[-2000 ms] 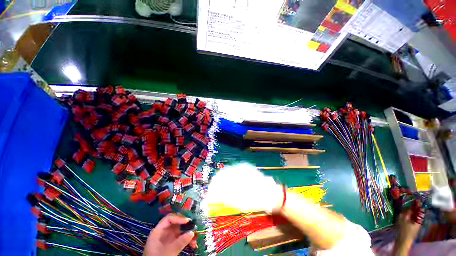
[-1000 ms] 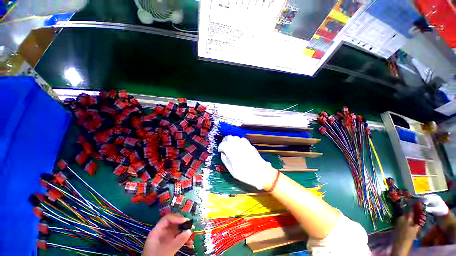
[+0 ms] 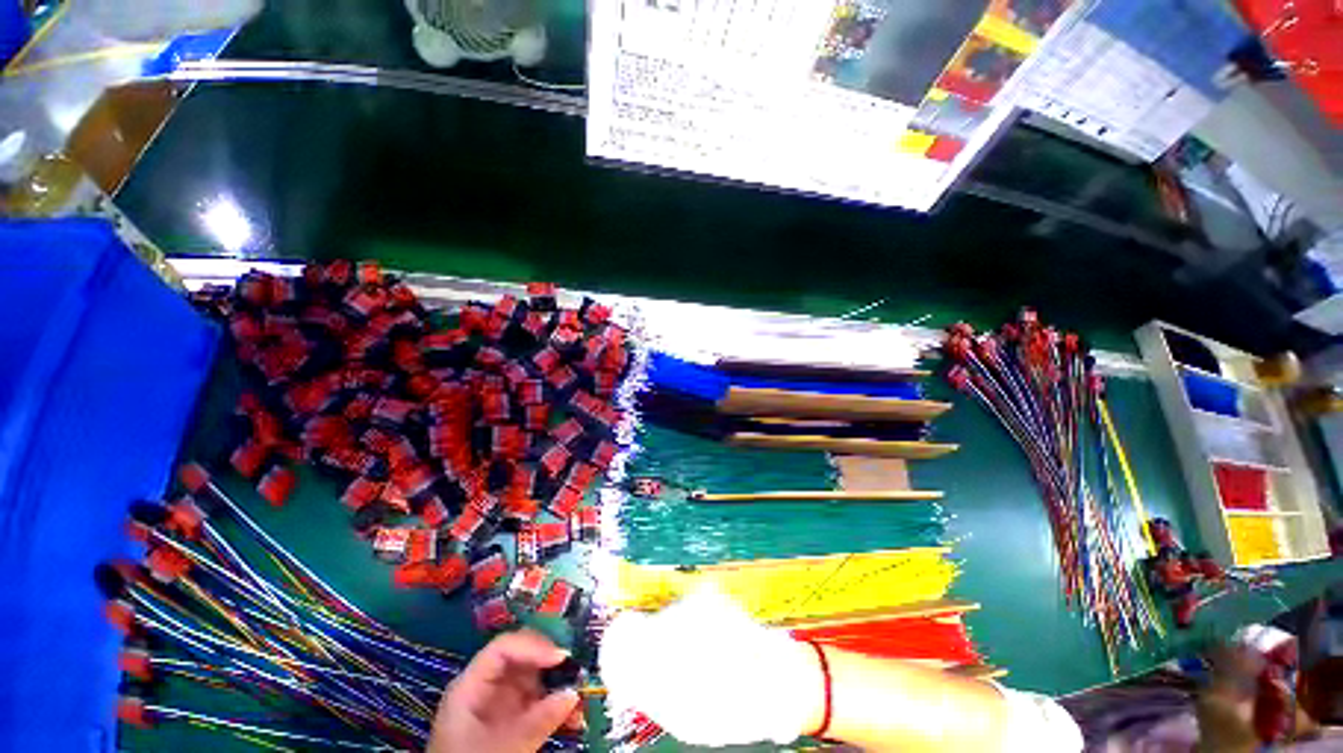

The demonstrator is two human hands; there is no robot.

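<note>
My bare left hand (image 3: 505, 697) is at the bottom centre, its fingertips closed on a small black connector housing (image 3: 561, 674). My right hand (image 3: 707, 669), in a white glove with a red band at the wrist, is just right of it, over the left ends of the red wires (image 3: 899, 637). The glove is blurred and overexposed, so its fingers and anything in them cannot be told. Yellow wires (image 3: 869, 578), green wires (image 3: 781, 522) and blue wires (image 3: 686, 377) lie in rows beyond, with cardboard dividers (image 3: 840, 405) between some of them.
Red-and-black connectors (image 3: 442, 412) are heaped left of the rows. Wired harnesses (image 3: 295, 633) fan out at lower left, and more (image 3: 1038, 441) lie at right. A blue bin (image 3: 89, 441) stands at the left edge. A compartment tray (image 3: 1237, 441) and another person's blurred hands are at far right.
My right hand was over the yellow wires, moved up over the green and blue rows, and is now down beside my left hand. My left hand has stayed nearly in place with the housing.
</note>
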